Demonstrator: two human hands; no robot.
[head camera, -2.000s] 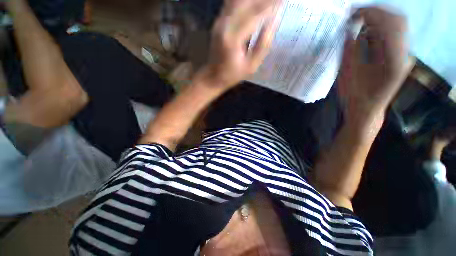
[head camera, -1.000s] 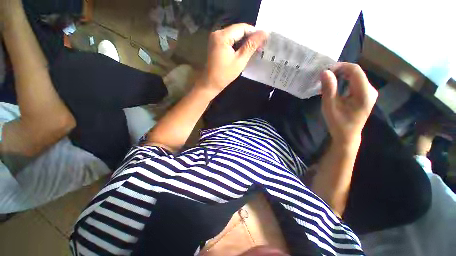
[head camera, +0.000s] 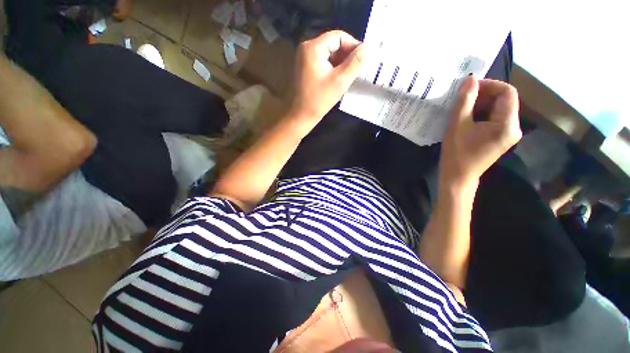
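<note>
A thin white printed leaflet (head camera: 404, 89) with a row of short dark bars and small grey text lies over my lap at the table edge. My left hand (head camera: 330, 72) grips its left edge between thumb and fingers. My right hand (head camera: 481, 127) grips its right edge the same way. The leaflet's lower part bends towards me. Bright white paper lies beyond and under it; I cannot tell where one sheet ends. A dark board (head camera: 502, 58) shows beside the paper near my right hand.
A long white table (head camera: 563, 55) runs along the upper right. A seated person's bare arm (head camera: 41, 131) and dark trousers are at the left. Paper scraps (head camera: 237, 38) lie on the tiled floor at the upper left. Part of another person shows at the right rim.
Both hands were blurred and higher two seconds ago, then came down to the leaflet's edges. Since one second ago the leaflet has opened out flatter, showing longer dark bars.
</note>
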